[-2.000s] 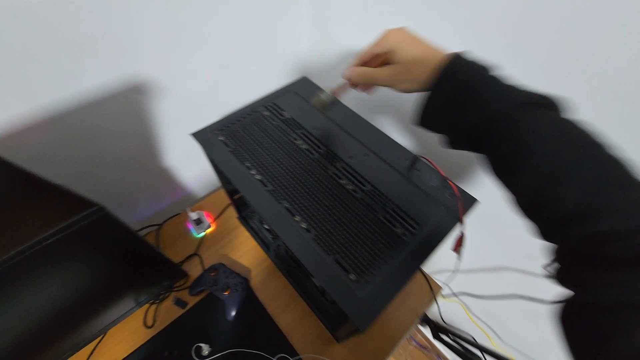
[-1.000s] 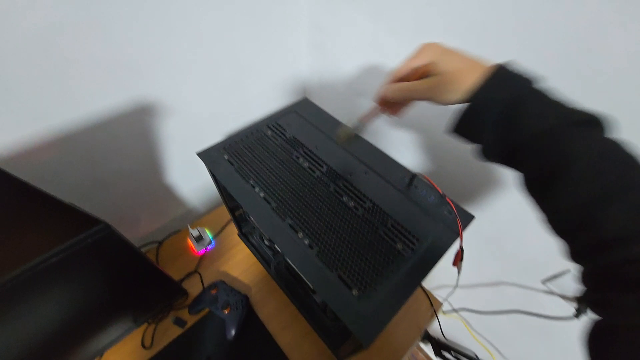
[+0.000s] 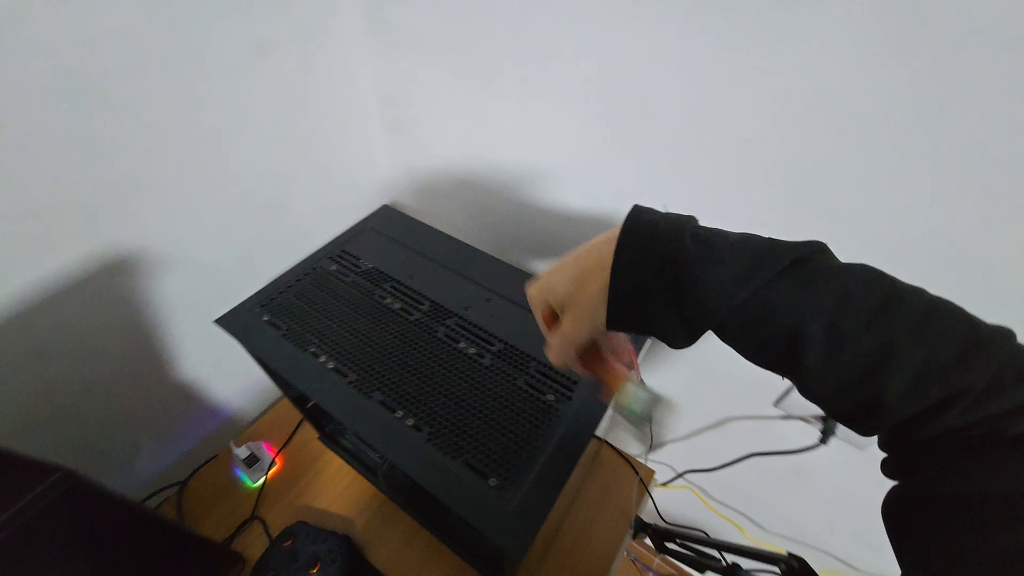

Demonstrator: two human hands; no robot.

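A black computer case [image 3: 416, 352] stands on a wooden desk, its perforated top panel with slots and screws facing me. My right hand [image 3: 576, 312], in a black sleeve, is at the panel's right edge, closed around a small brush [image 3: 636, 400]. The brush is blurred; its pale end points down and right, past the edge of the case. Behind the fingers, part of a red wire [image 3: 638, 364] shows near that corner. My left hand is not in view.
A small device with rainbow lights [image 3: 256, 462] and a dark game controller [image 3: 308, 550] are on the wooden desk [image 3: 320, 488], left of the case. A dark monitor [image 3: 88, 520] fills the lower left. Cables [image 3: 744, 460] and a black metal arm [image 3: 696, 544] lie at lower right. A white wall stands behind.
My right hand has moved with the brush from the back edge of the top panel to its right corner. The brush was over the panel before and now reaches beyond its edge.
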